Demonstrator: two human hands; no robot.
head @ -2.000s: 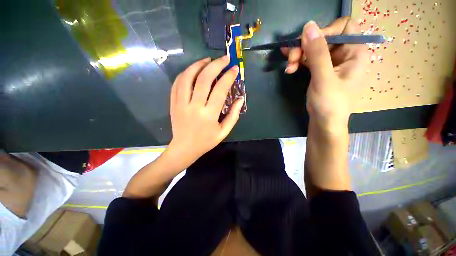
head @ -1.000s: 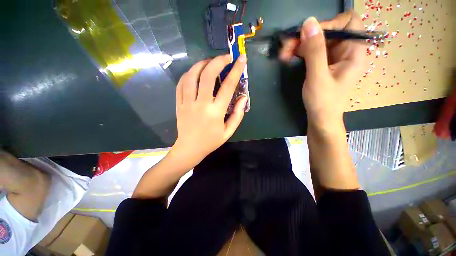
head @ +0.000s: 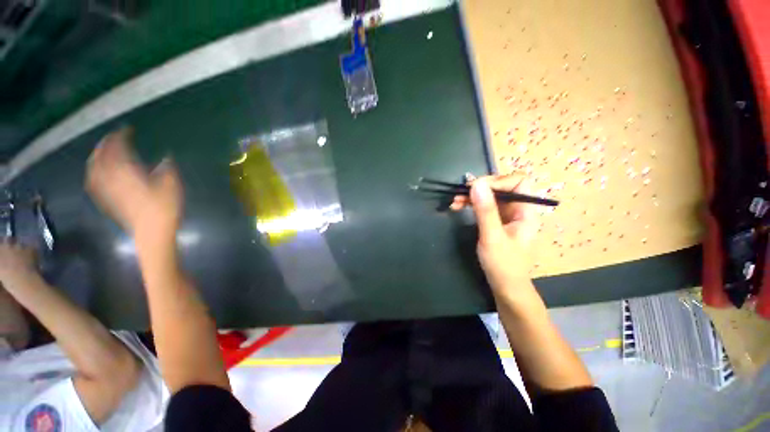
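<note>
The circuit board assembly (head: 359,74), with a blue section and a silvery lower end, lies on the dark green bench at the upper middle, away from both hands. A black module (head: 360,7) is at its upper end, cut by the picture's edge. My left hand (head: 133,190) is blurred, over the bench at the left, with nothing visible in it. My right hand (head: 500,221) holds black tweezers (head: 528,198) at the tan board's left edge. Their two points face left and are apart, with nothing visible between them.
Yellow tape (head: 268,192) lies on clear film (head: 311,173) mid-bench. The tan board (head: 591,51) with red and white specks is at the right, a red bin (head: 756,51) beyond it. Another person's arm (head: 63,316) reaches in at lower left, near small strips (head: 42,224). A pale stripe (head: 169,93) crosses behind.
My left hand has let go of the circuit board assembly and moved left. The assembly now lies farther up in the view. The view has shifted. The tweezers have moved away from the assembly.
</note>
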